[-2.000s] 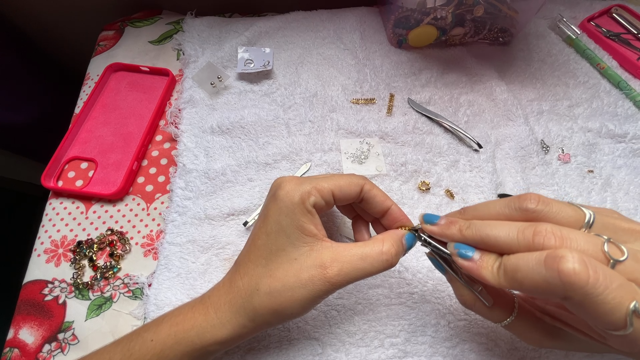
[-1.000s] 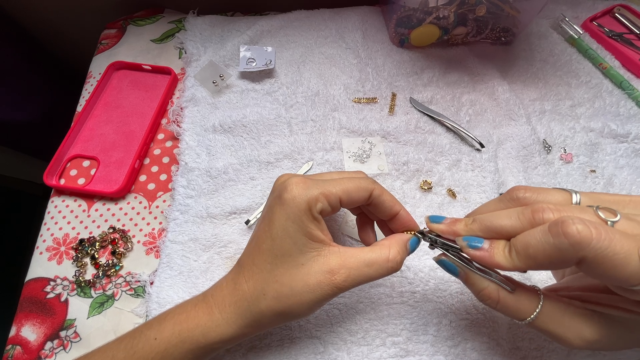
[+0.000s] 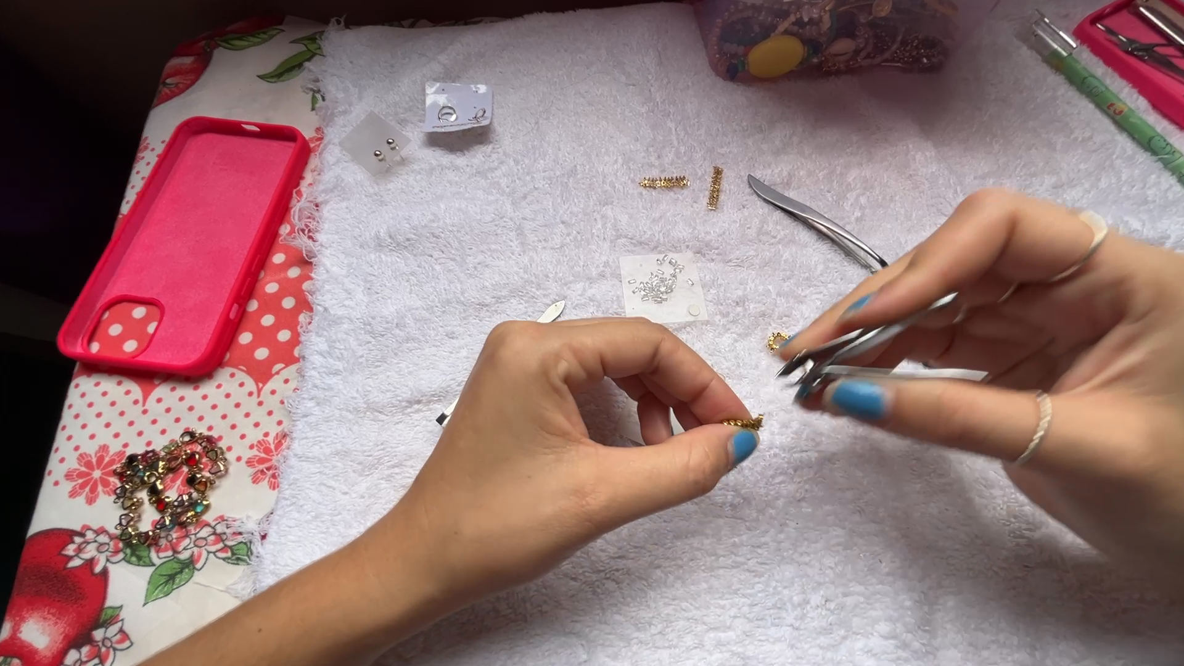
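Between thumb and fingertips, my left hand [image 3: 601, 416] pinches a small gold jewelry piece [image 3: 745, 423], most of it hidden by the fingers. To its right, my right hand [image 3: 999, 342] holds small metal pliers [image 3: 860, 347], their jaws apart from the gold piece. A gold ring-shaped piece [image 3: 777, 341] lies on the towel, partly behind my right fingers. Two gold strips, one lying crosswise [image 3: 664, 182] and one lengthwise [image 3: 715, 188], are farther back. A transparent square [image 3: 663, 288] carries many tiny clear pieces. A slim metal tool [image 3: 552, 312] lies partly hidden behind my left hand.
The white towel [image 3: 388, 240] covers most of the table. A curved metal tool [image 3: 819, 220] lies behind my right hand. Earring cards [image 3: 459, 107], a pink phone case [image 3: 199, 250] and a multicolored bracelet [image 3: 171, 486] are at left; a bin of jewelry [image 3: 832, 42] and a green pen [image 3: 1110, 106] stand or lie behind.
My right hand has drawn the pliers away from the gold piece, rightward and up, and turned so the thumb shows. My left hand still holds the piece in about the same place.
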